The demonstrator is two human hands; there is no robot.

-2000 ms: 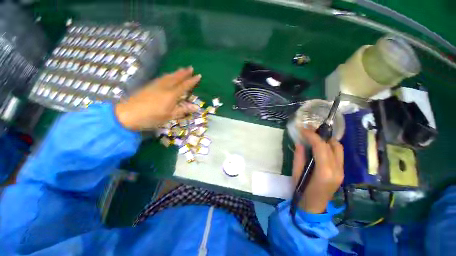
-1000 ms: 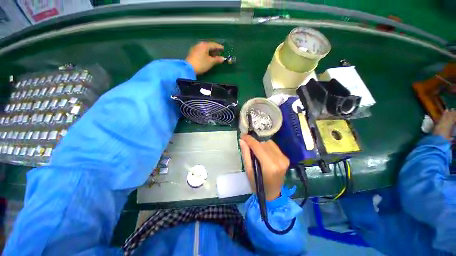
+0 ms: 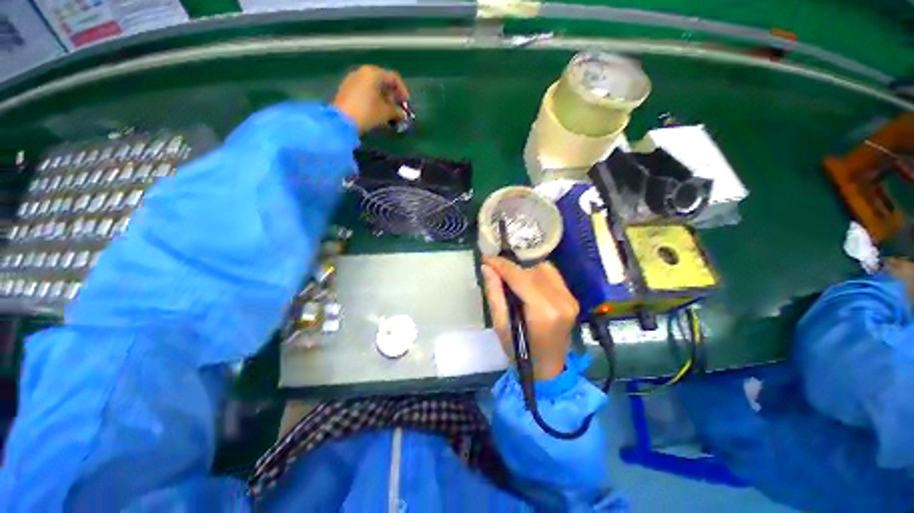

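Observation:
My left hand [image 3: 373, 98] reaches over the bench beyond the fume fan [image 3: 411, 197]. Its fingers are closed on a small dark piece [image 3: 404, 122], partly hidden by the fingertips. My right hand [image 3: 539, 306] holds the black soldering iron [image 3: 517, 323], its tip down in the tip cleaner pot [image 3: 520, 224]. The round white holder [image 3: 397, 336] lies on the pale work mat [image 3: 431, 281]. Loose battery cells [image 3: 319, 313] lie at the mat's left edge, partly hidden by my left sleeve.
A blister tray of cells [image 3: 90, 205] is at the left. Tape rolls [image 3: 583, 115], the blue soldering station [image 3: 591, 245] and the iron stand with yellow sponge [image 3: 668, 259] stand right of the pot. A white card [image 3: 469, 353] lies on the mat's edge. Another person's sleeve [image 3: 860, 341] is at the right.
My left hand has moved from over the cell pile to the bench beyond the fan and has taken hold of a small piece there. The iron's tip has gone down into the pot.

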